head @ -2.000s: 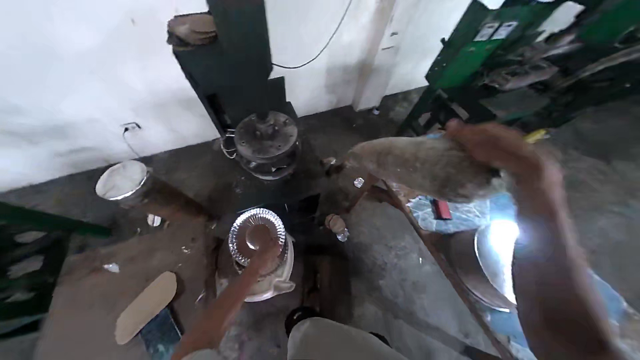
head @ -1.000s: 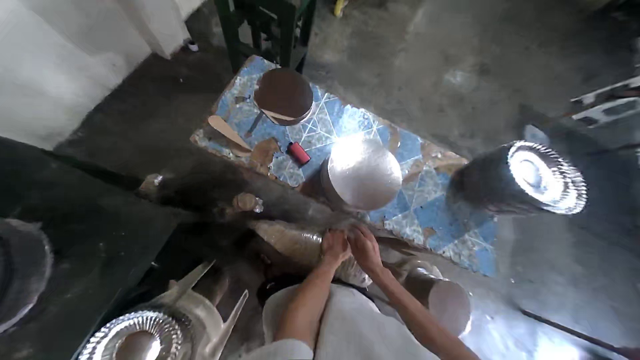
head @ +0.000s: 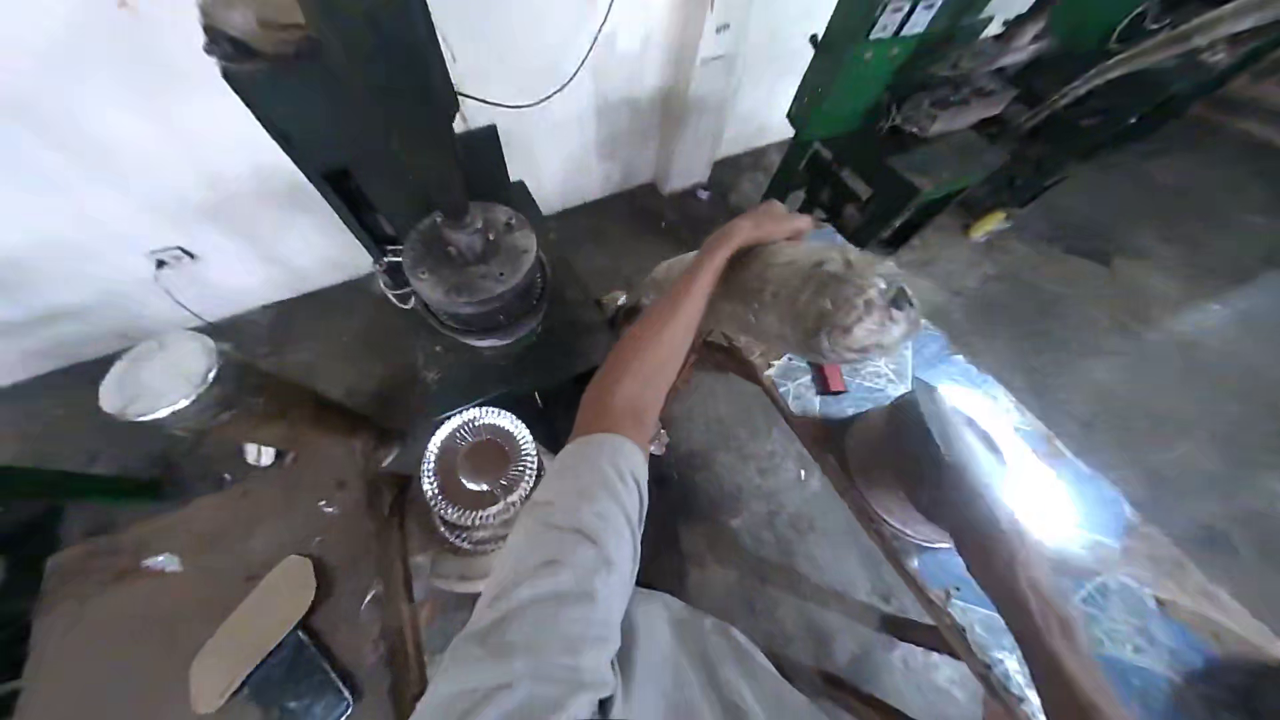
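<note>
My left hand (head: pixel 768 228) reaches across to a worn, pale bundle (head: pixel 800 295), perhaps of cloth, with its fingers curled at the bundle's far upper edge. The bundle is over the far end of a low table topped with blue and white tile pieces (head: pixel 945 355). My right hand (head: pixel 900 435), blurred and dark, is at the near side of a stack of shiny round metal sheets (head: pixel 1000 470) on that table; its fingers cannot be made out. A stack of fluted metal foil plates (head: pixel 480 465) sits on a pale support left of my left forearm.
A press with a round metal die (head: pixel 475 260) stands against the wall. A round container with a pale top (head: pixel 160 375) is at left. Cardboard (head: pixel 255 635) lies at lower left, and a small red object (head: pixel 829 377) on the tiles. Green machinery (head: pixel 850 80) stands behind.
A second ago both hands were together on the bundle close to my body; now the bundle is at the table's far end and my hands are apart. The view has turned strongly.
</note>
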